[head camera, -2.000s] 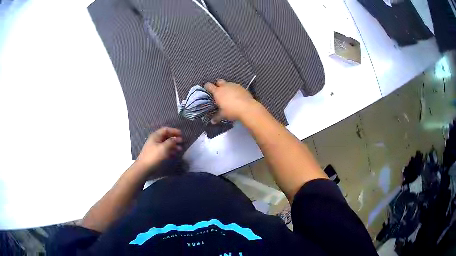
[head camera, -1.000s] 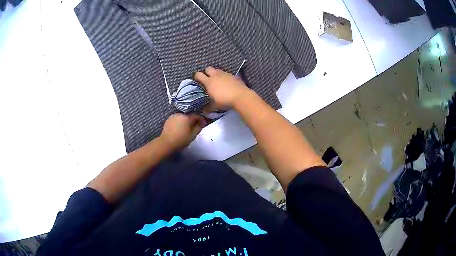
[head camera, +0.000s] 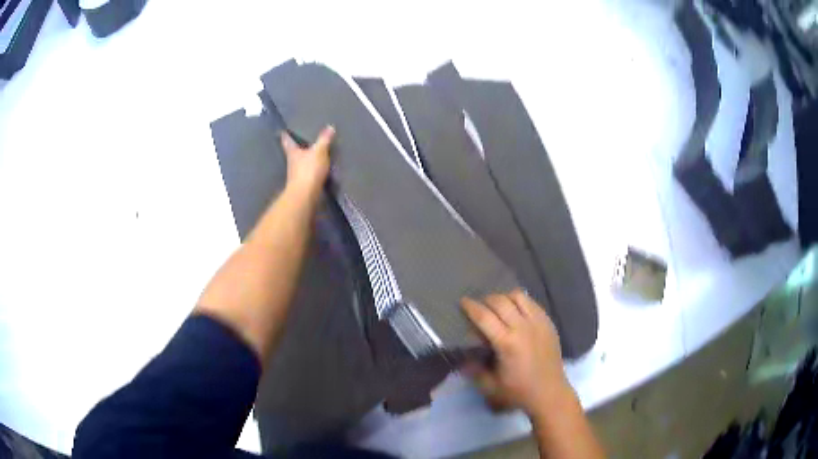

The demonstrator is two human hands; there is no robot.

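A thick stack of long grey-brown cut panels (head camera: pixel 395 211) is lifted and tilted above other panels, with striped light and dark layer edges showing on its left side. My left hand (head camera: pixel 309 166) grips the stack's far left edge, thumb and finger apart at the edge. My right hand (head camera: pixel 516 350) grips the stack's near end, fingers on top and thumb below, slightly blurred. More grey-brown panels (head camera: pixel 516 179) lie to the right, and another wide panel (head camera: pixel 300 341) lies under and left of the stack. White edges show between some panels.
A small open box (head camera: pixel 641 273) sits on the white table (head camera: pixel 143 215) at the right. Dark narrow offcuts (head camera: pixel 740 202) lie at the far right, and dark pieces (head camera: pixel 112 18) lie at the top left. The yellowish floor (head camera: pixel 619 385) shows beyond the table's near right edge.
The bunched striped layers under my right hand are now the near edge of a lifted stack. My left hand has moved far up its left side. The view has shifted, showing the panels' far ends.
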